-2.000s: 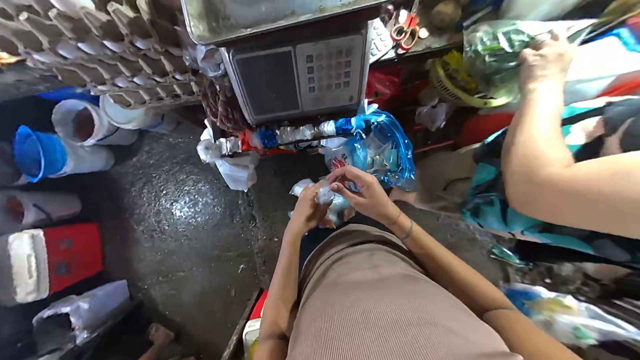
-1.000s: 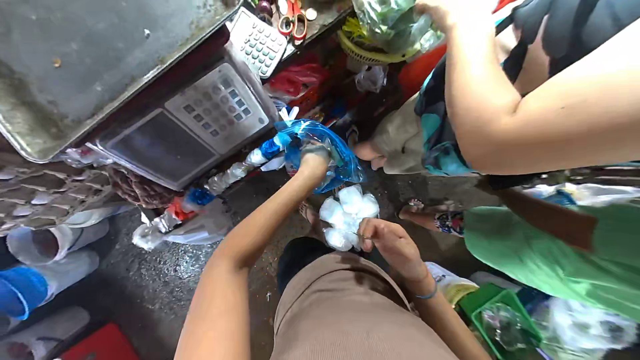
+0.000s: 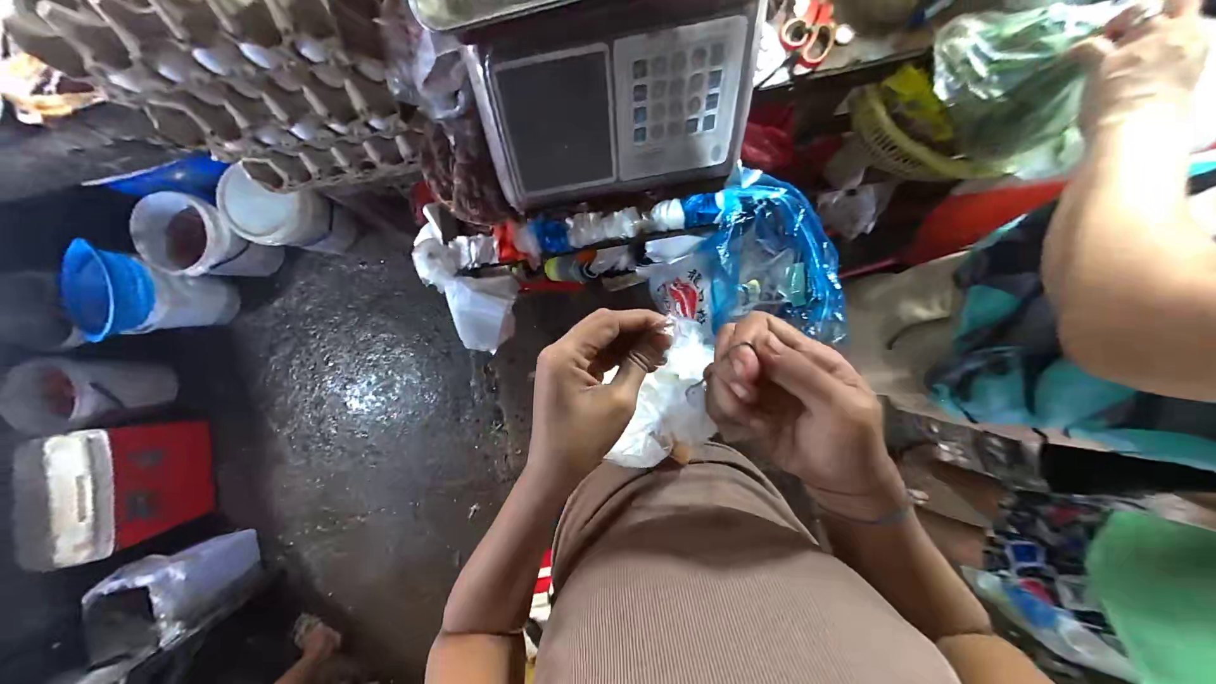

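Observation:
My left hand (image 3: 594, 385) pinches the top of a white, translucent plastic bag (image 3: 660, 413) between thumb and fingertips, close to my body. My right hand (image 3: 798, 399) is at the bag's right side with curled fingers; whether it grips the plastic is hard to tell. The bag hangs below and between both hands, and its contents are unclear. Just beyond the hands hangs an open blue plastic bag (image 3: 822, 271) with small clear packets inside. Beside it is a white bag with red printing (image 3: 682, 294). Rolled plastic bags (image 3: 617, 225) hang below the digital scale (image 3: 608, 104).
Egg trays (image 3: 294, 85) are stacked at upper left. White buckets (image 3: 195, 237), a blue-lined bucket (image 3: 114, 290) and a red cooler box (image 3: 161, 480) stand on the left. Red-handled scissors (image 3: 807, 36) and a yellow basket (image 3: 883, 142) are at upper right. Another person's arm (image 3: 1121, 218) reaches in from the right.
One second ago my left hand was in the blue bag and my right hand held a bunch of white bundles; now both hands are together at a white bag. The view has swung.

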